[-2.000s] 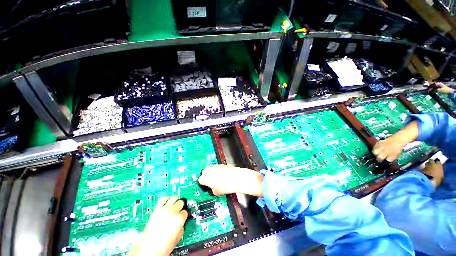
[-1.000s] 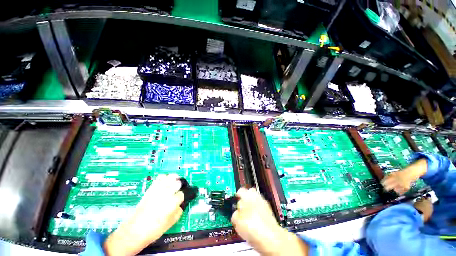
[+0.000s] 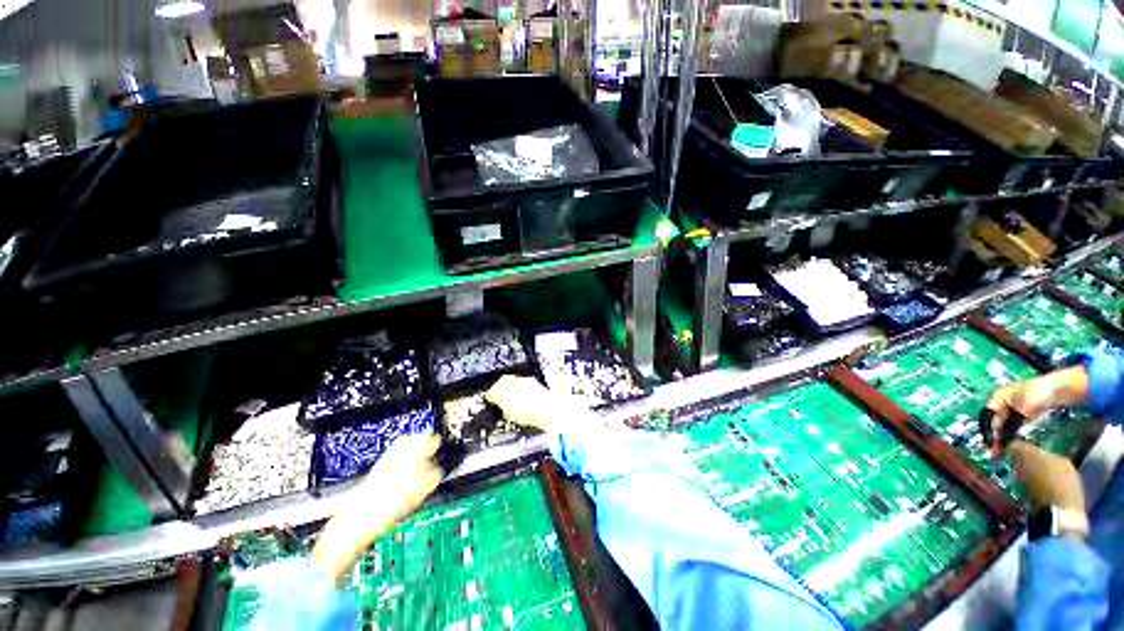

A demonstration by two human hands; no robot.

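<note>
My right hand [image 3: 523,402] reaches into the component bin of yellowish-cream and dark parts [image 3: 470,419] on the lower shelf; its fingertips are among or over the parts, and whether they hold one cannot be seen. My left hand [image 3: 392,488] is at the front edge of the blue component bin [image 3: 358,444], with black-covered fingertips by the bin corner; any held part is hidden. A green circuit board [image 3: 487,561] lies in its frame below, partly covered by my left forearm.
Bins of white parts [image 3: 256,461] and dark parts [image 3: 360,380] stand beside. Black totes [image 3: 533,166] are on the upper shelf. A second board [image 3: 789,462] lies to the right. Another person's hands [image 3: 1029,413] work at far right. Metal posts [image 3: 642,314] hold the shelf.
Both my hands have moved from the board up to the bins. The view has tilted up, showing the totes. The other person's hands have come off the board frame and closer together.
</note>
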